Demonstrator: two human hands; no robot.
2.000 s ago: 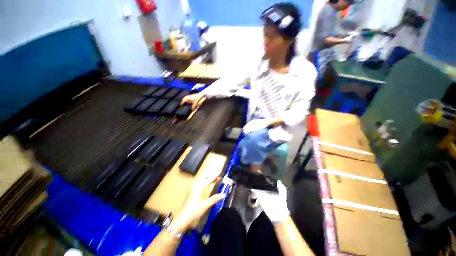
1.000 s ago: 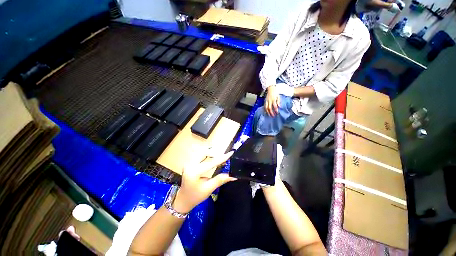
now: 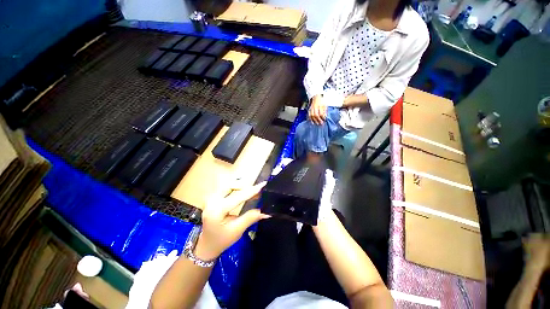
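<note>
A black housing (image 3: 295,188) with pale lettering on top and small openings on its near edge is held up above my lap. My right hand (image 3: 326,196), in a white glove, holds it from the right and below; the box hides most of the fingers. My bare left hand (image 3: 226,226), with a metal band at the wrist, is spread at the housing's left side, fingertips at its edge. A single housing (image 3: 233,142) lies on a tan cardboard sheet (image 3: 208,187). More housings (image 3: 192,128) lie in rows to its left.
The mesh belt (image 3: 96,78) has another group of housings at the back and blue sheeting (image 3: 114,220) along its edge. Cardboard stacks stand at left and back. A seated person (image 3: 356,66) faces me. A bench with cardboard (image 3: 440,199) is at right; an arm shows at far right.
The view has swung down and closer since the first frame. The other person's hand has left the back housings and rests on the lap. My right hand has raised and tilted the housing.
</note>
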